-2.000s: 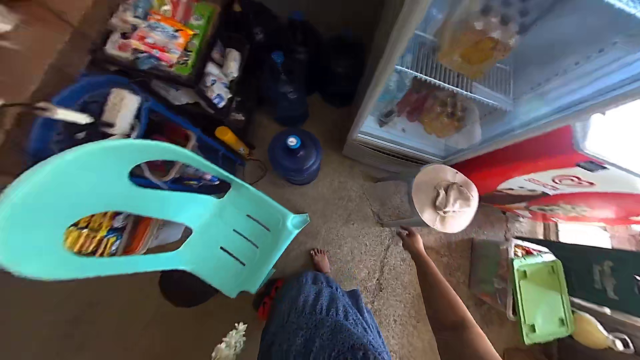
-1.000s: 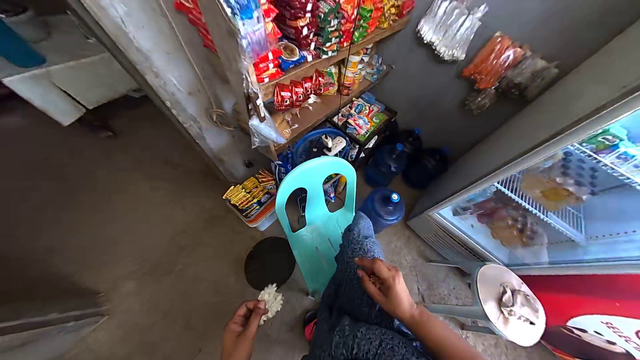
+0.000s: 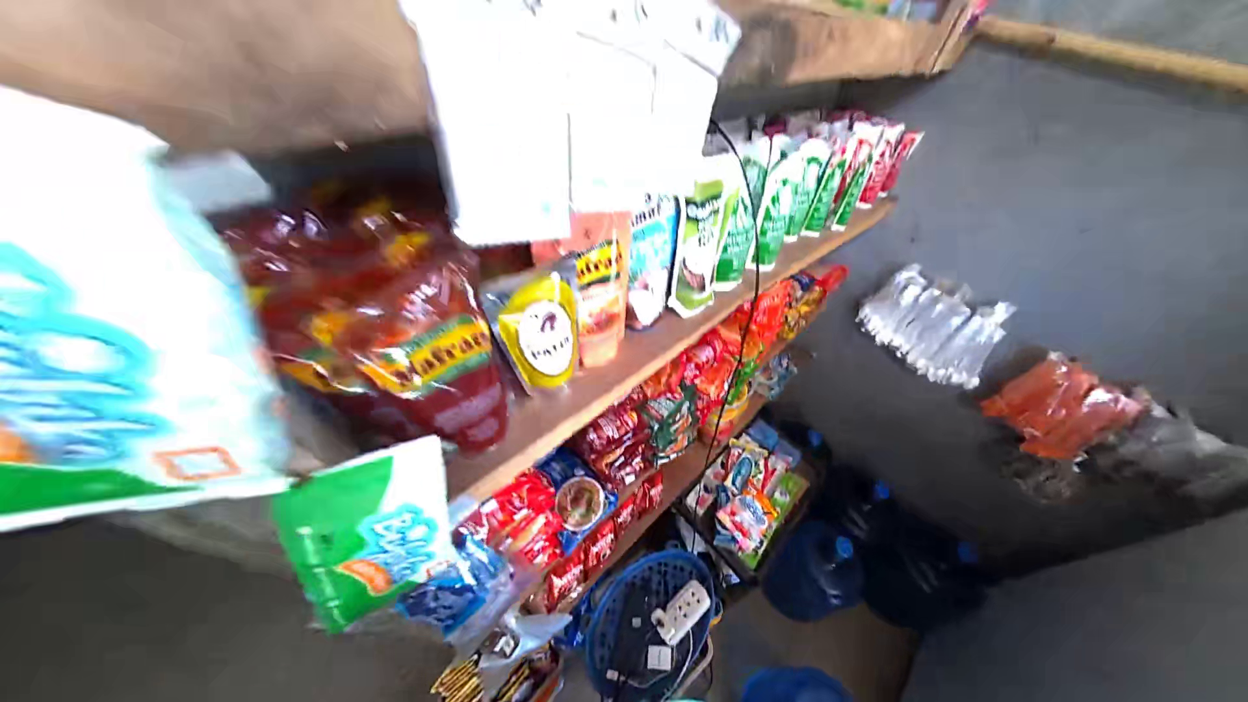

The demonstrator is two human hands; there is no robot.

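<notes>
Neither my left hand nor my right hand shows in the head view now. Wooden shelves hold several goods. On the upper shelf (image 3: 585,390) stand red sauce pouches (image 3: 390,341), a yellow pouch (image 3: 541,331) and a row of green pouches (image 3: 775,214). White sheets (image 3: 575,117) hang in front of this shelf. A large white and green packet (image 3: 127,322) hangs close at the left, and a smaller green and white packet (image 3: 366,531) hangs beside it. Red snack packets (image 3: 517,517) fill the shelf below.
A blue plastic basket (image 3: 634,604) holds a white power strip (image 3: 682,612) on the floor. Blue water jugs (image 3: 814,570) stand beside a crate of packets (image 3: 756,497). Bundles of clear (image 3: 936,327) and orange plastic bags (image 3: 1063,405) hang on the grey wall. A black cord (image 3: 756,283) crosses the shelves.
The view has swung up and closer to the shelves. Both hands, seen one second ago with a small white flower-like thing at the left one, have left the view, as has most of the green chair.
</notes>
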